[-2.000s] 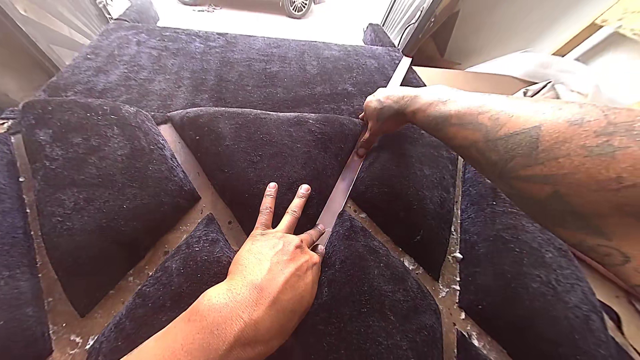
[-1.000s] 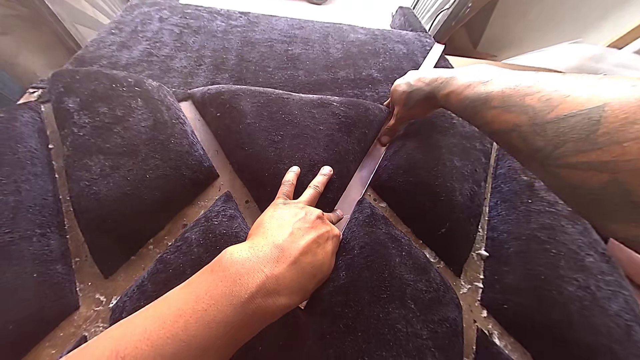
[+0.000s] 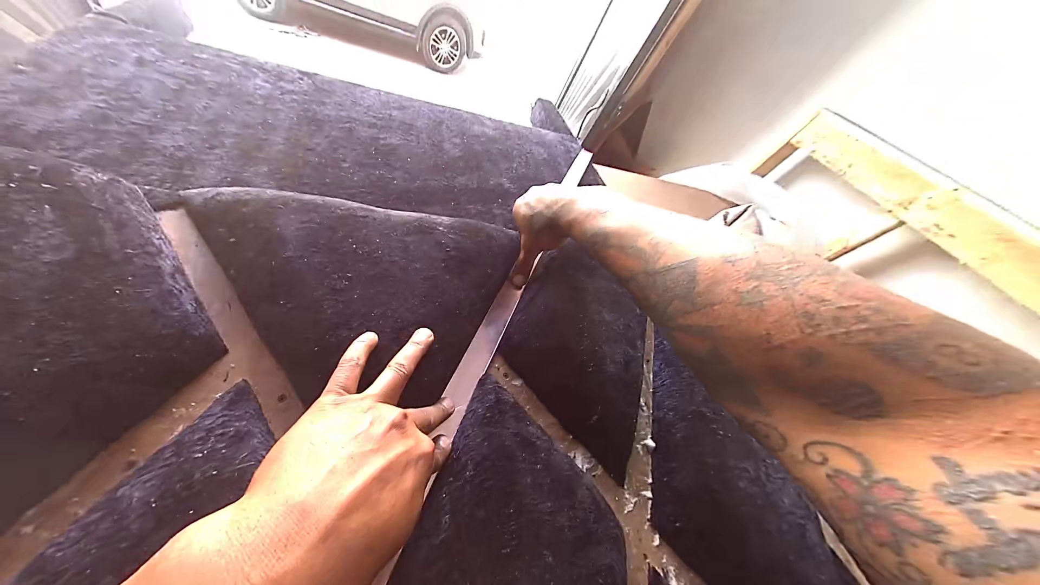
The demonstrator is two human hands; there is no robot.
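Note:
A thin flat metallic-looking strip (image 3: 485, 341) lies diagonally in the gap between dark padded fabric panels. My right hand (image 3: 543, 223) grips its upper part, thumb pressed down along it. Lower on the strip, my left hand (image 3: 357, 455) lies with its thumb and index finger at the strip's edges and two other fingers spread over the central triangular panel (image 3: 357, 284). To the right of the strip is another dark panel (image 3: 577, 349), and below it a pointed one (image 3: 520, 496). The strip's lower end is hidden by my left hand.
Bare channels (image 3: 236, 325) with bits of white fluff run between the panels. A long padded section (image 3: 325, 122) crosses the far side. A wooden frame (image 3: 934, 195) and pale cloth (image 3: 723, 183) are at the right. Beyond the opening stands a parked car (image 3: 445, 41).
The view has swung and come closer to the hands. Both hands stay at about the same places on the strip and panels.

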